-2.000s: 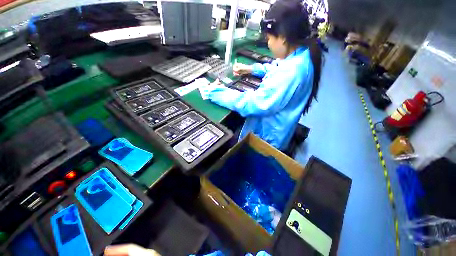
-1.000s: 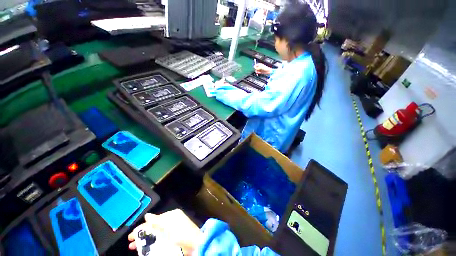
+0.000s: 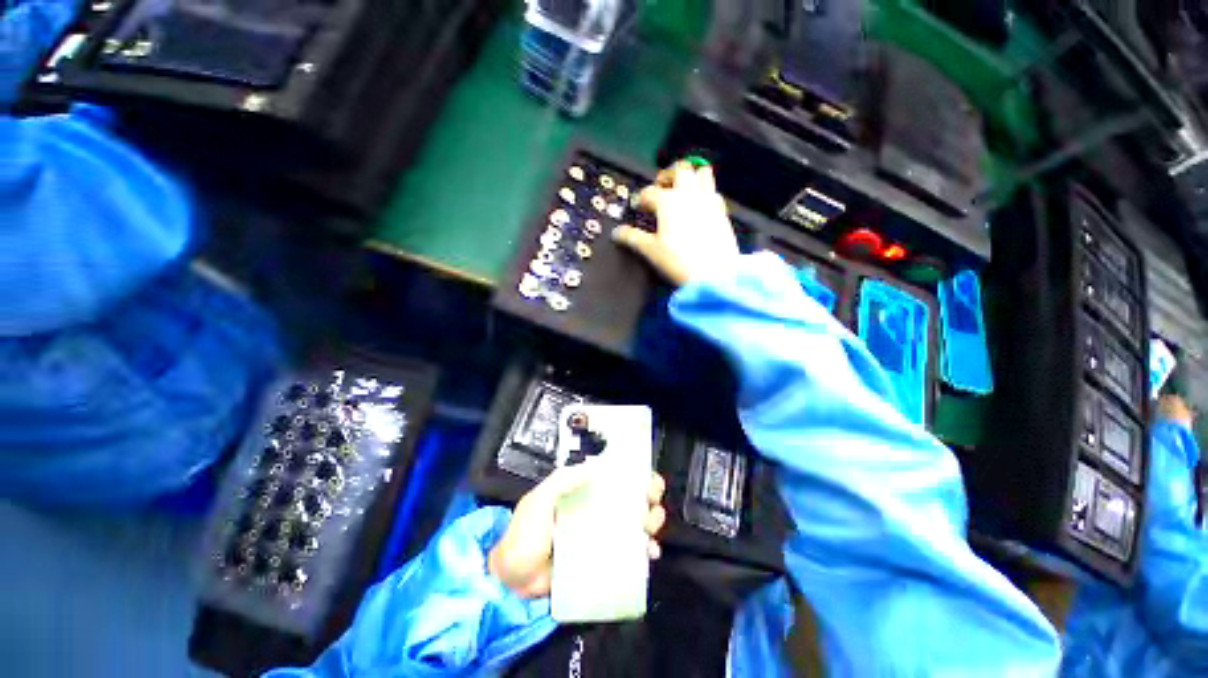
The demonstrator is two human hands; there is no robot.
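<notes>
My left hand (image 3: pixel 530 538) holds a pale phone back cover (image 3: pixel 603 543) upright in front of me. A dark camera cluster with a small ring shows at its upper left corner. My right hand (image 3: pixel 686 228) reaches over the right side of the dark lens parts tray (image 3: pixel 510 307), which bears rows of shiny round parts. Its thumb and fingers are apart, with nothing visible between them. A black foam tray (image 3: pixel 493 457) with printed phone housings in its pockets lies behind the cover, partly hidden by the cover and my arms.
Light-blue film sheets (image 3: pixel 896 342) lie right of my sleeve. The press fixture (image 3: pixel 848 186) stands behind, with a lit red display. A blister tray of dark parts (image 3: pixel 307 497) is low left. Stacked housing trays (image 3: pixel 1060 384) stand right. People in blue smocks are at both sides.
The view has swung left, away from the waste box and aisle. A hand holding a pale piece showed low in the earlier view; now both hands show, the left with the cover, the right at the lens tray.
</notes>
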